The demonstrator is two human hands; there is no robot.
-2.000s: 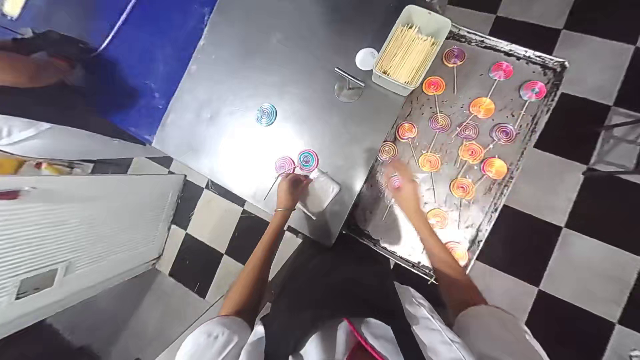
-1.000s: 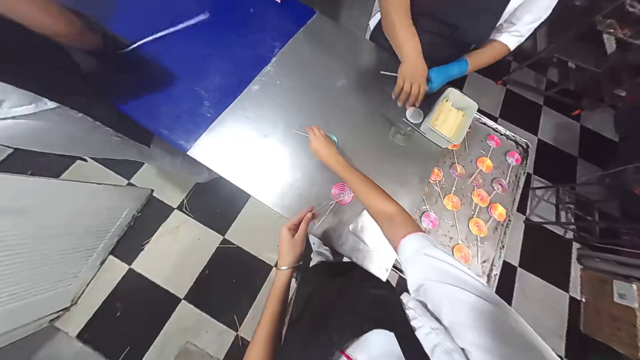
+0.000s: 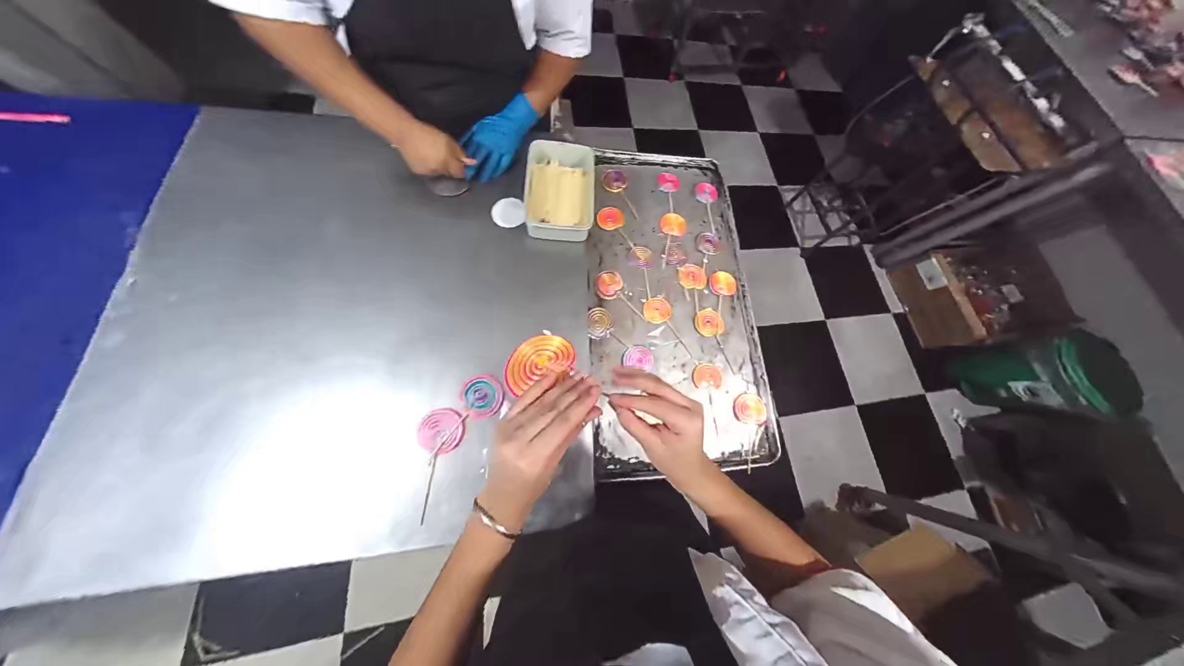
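Note:
My left hand point(image 3: 544, 433) is over the table's right edge, at the lower side of a large orange spiral lollipop point(image 3: 539, 363); its fingers hide what may be a stick. My right hand point(image 3: 661, 427) hovers by the near left part of the tray, fingers bent, close to my left fingertips; whether it pinches anything is unclear. Just beyond it lies a pink spiral lollipop point(image 3: 637, 359). A blue-and-pink spiral lollipop point(image 3: 482, 396) and a pink one with a stick point(image 3: 441, 431) lie left of my left hand. Several orange, pink and purple lollipops on sticks cover the metal baking tray point(image 3: 770, 435).
A plastic container point(image 3: 560, 234) of thin sticks stands at the tray's far left corner, beside a white disc point(image 3: 508, 213). Across the metal table point(image 3: 324, 277), a co-worker's bare hand and blue-gloved hand point(image 3: 498, 139) are near a round metal object point(image 3: 449, 185). A blue mat lies left.
The view has swung right. My hands, apart one second ago, are now close together at the table's right edge. The large orange lollipop is now visible by my left hand.

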